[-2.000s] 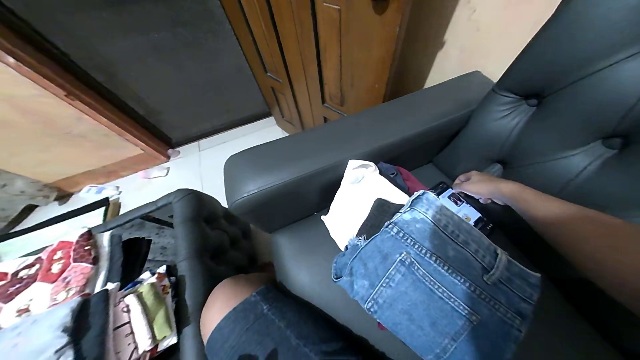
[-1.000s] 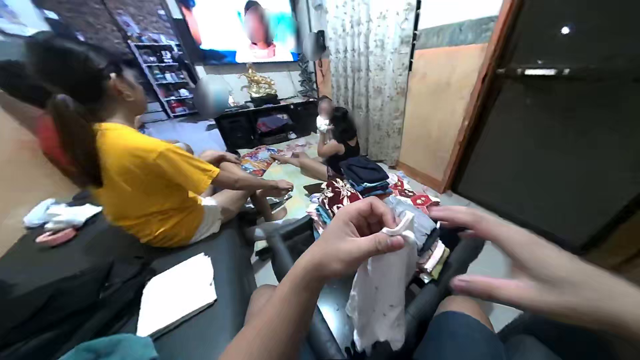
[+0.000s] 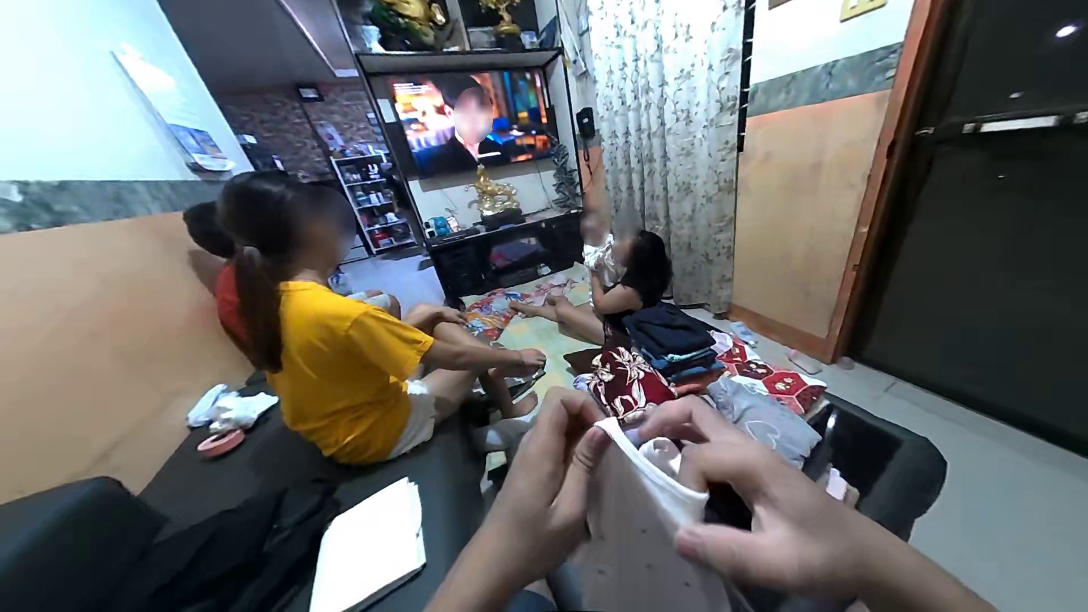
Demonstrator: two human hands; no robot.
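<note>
A light-coloured dotted garment hangs in front of me, its pale neckline or band at the top. My left hand pinches one end of that edge between thumb and fingers. At the other end my right hand has its fingers at the band, the thumb apart and lower down; part of the cloth is bunched between the hands. Just beyond them lie a maroon floral cloth, a grey folded garment and a stack of dark folded clothes.
A person in a yellow shirt sits on the dark sofa at left, another behind. A person in black sits on the floor mat with a small child. White folded cloth and black cloth lie on the sofa; a dark armrest stands right.
The view has swung up from the sofa and folded jeans to the room. Since one second ago, my right hand has moved in to the garment's band, which my left hand was holding.
</note>
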